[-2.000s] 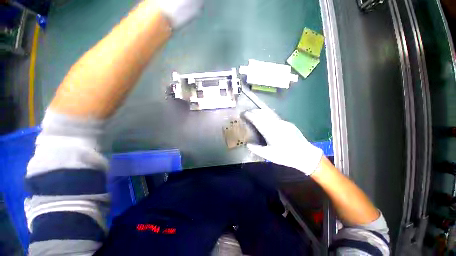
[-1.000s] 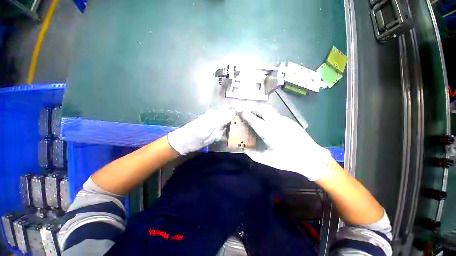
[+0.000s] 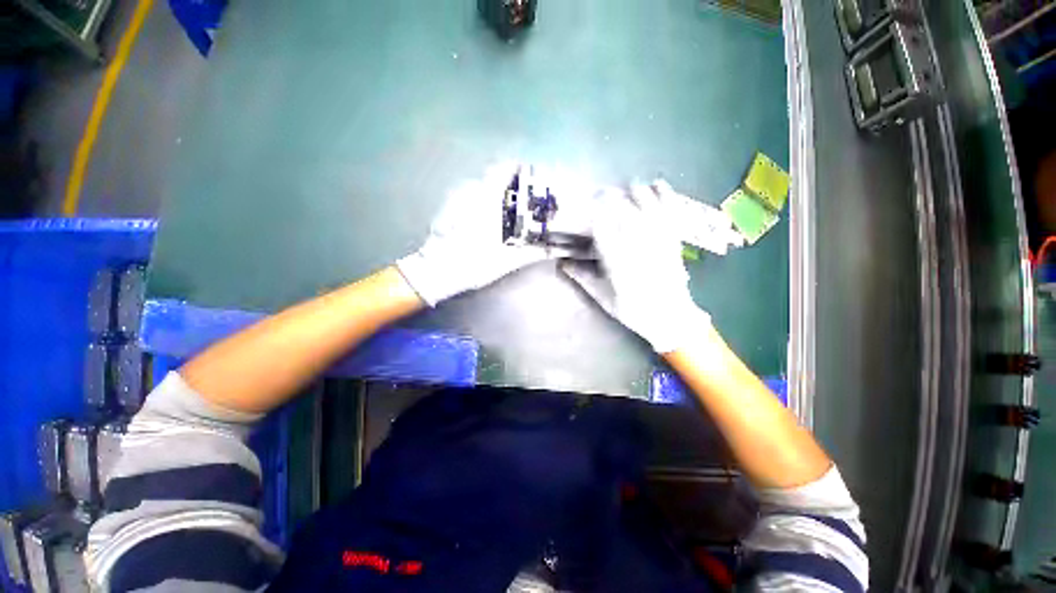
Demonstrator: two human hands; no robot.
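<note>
The silver metal frame (image 3: 556,220) stands on the green mat between my gloved hands, washed out by glare, with dark fittings at its left end. My left hand (image 3: 469,243) holds its left side. My right hand (image 3: 643,261) is on its right side and covers much of it. The white-silver cover plate (image 3: 705,225) lies just right of my right hand, partly hidden. A thin dark strip shows below the frame by my right fingers; part of it is hidden. Two yellow-green plates (image 3: 750,216) lie at the right edge of the bench.
A black module (image 3: 507,14) sits at the bench's far edge. A blue bin (image 3: 70,249) with rows of ribbed grey units (image 3: 99,446) is at the left. Grey assembled frames (image 3: 882,83) stand on the right-hand line behind a metal rail (image 3: 801,174).
Both hands have moved up from the near plate to the frame and now grip its sides. The brownish plate that lay near the bench's front edge no longer shows there. The frame looks turned or tilted.
</note>
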